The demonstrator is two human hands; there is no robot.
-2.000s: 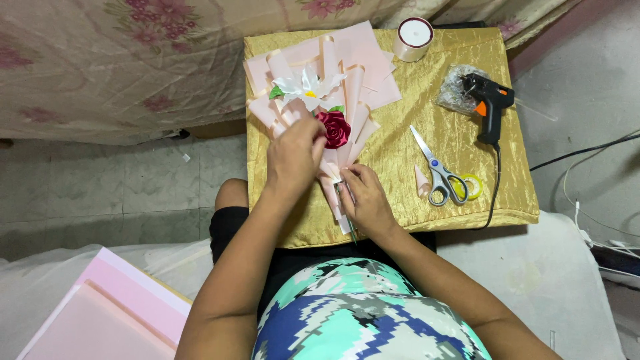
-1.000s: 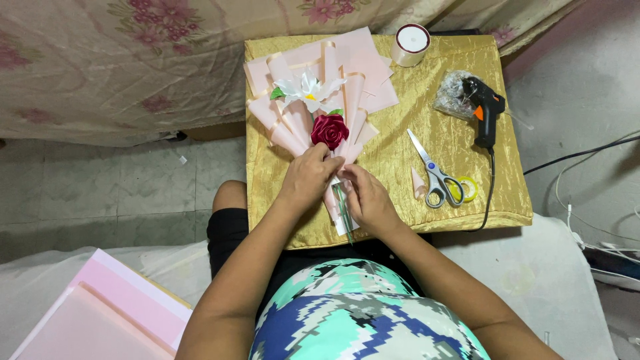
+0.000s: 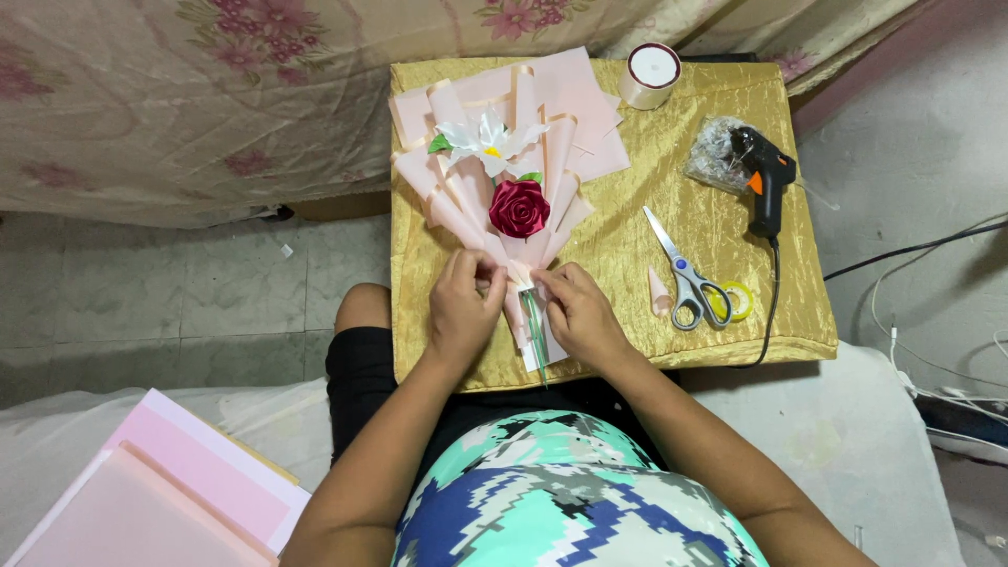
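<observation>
A bouquet in pale pink wrapping paper [image 3: 461, 201] lies on the gold cloth, its folds fanned toward the top. In it are a dark red satin ribbon rose [image 3: 520, 209] and, above that, a white ribbon flower [image 3: 490, 142] with a yellow centre. Green stems [image 3: 535, 331] stick out at the bottom over a white and pink strip. My left hand [image 3: 468, 299] pinches the gathered paper at its left side, just below the rose. From the right, my right hand [image 3: 579, 307] holds the same gathered part with thumb and forefinger; its other fingers are curled.
Right of the bouquet lie scissors [image 3: 683, 272], a small pink paper cone [image 3: 658, 293], a yellow tape roll [image 3: 739, 301] and a black glue gun [image 3: 764, 177] against a crumpled clear plastic bag [image 3: 713, 153]. A ribbon spool [image 3: 652, 75] stands at the back. Pink sheets [image 3: 197, 465] lie lower left.
My left hand has moved down from beside the rose to the paper gather below it. My hands are now slightly farther apart than one second ago, uncovering the gather.
</observation>
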